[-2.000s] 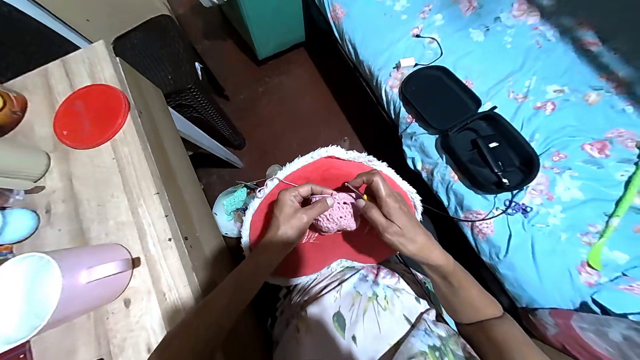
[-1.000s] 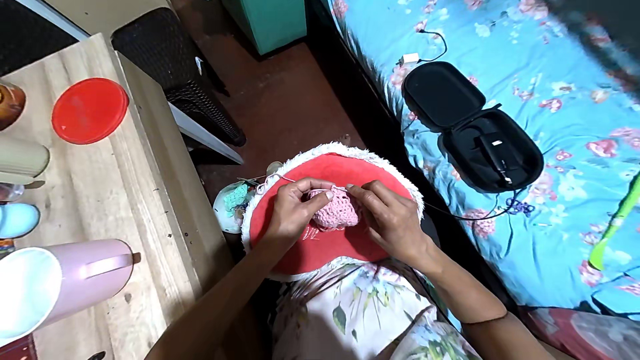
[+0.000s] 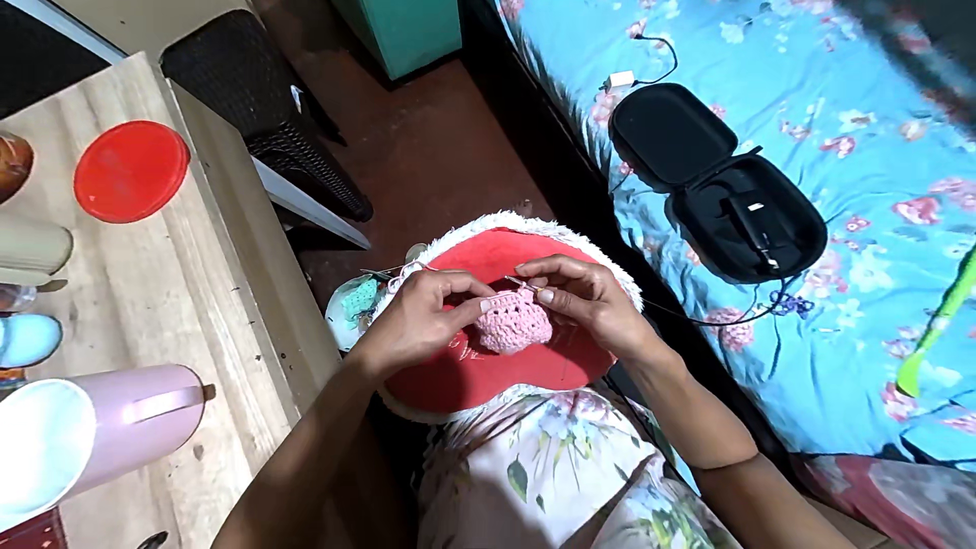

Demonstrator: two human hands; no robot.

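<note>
A small pink crochet piece [image 3: 512, 324] is held above a red heart-shaped cushion [image 3: 488, 385] with white fluffy trim on my lap. My left hand [image 3: 431, 313] pinches the piece's upper left edge between thumb and finger. Pink yarn runs from behind that hand toward the cushion's left rim. My right hand [image 3: 591, 301] grips a thin crochet hook [image 3: 523, 284], whose tip points left at the top edge of the piece. The hook's handle is mostly hidden in the fingers.
A wooden table [image 3: 206, 305] at left bears a pink pitcher [image 3: 137, 427] and a red lid [image 3: 131, 171]. Left of the cushion sits a clear bag with mint-green crochet [image 3: 360, 301]. An open black case [image 3: 747, 217] lies on the floral bed [image 3: 862, 252] at right.
The right hand's fingers have lifted and spread from the piece, and the hook now shows plainly above its top edge. The left hand has kept its hold.
</note>
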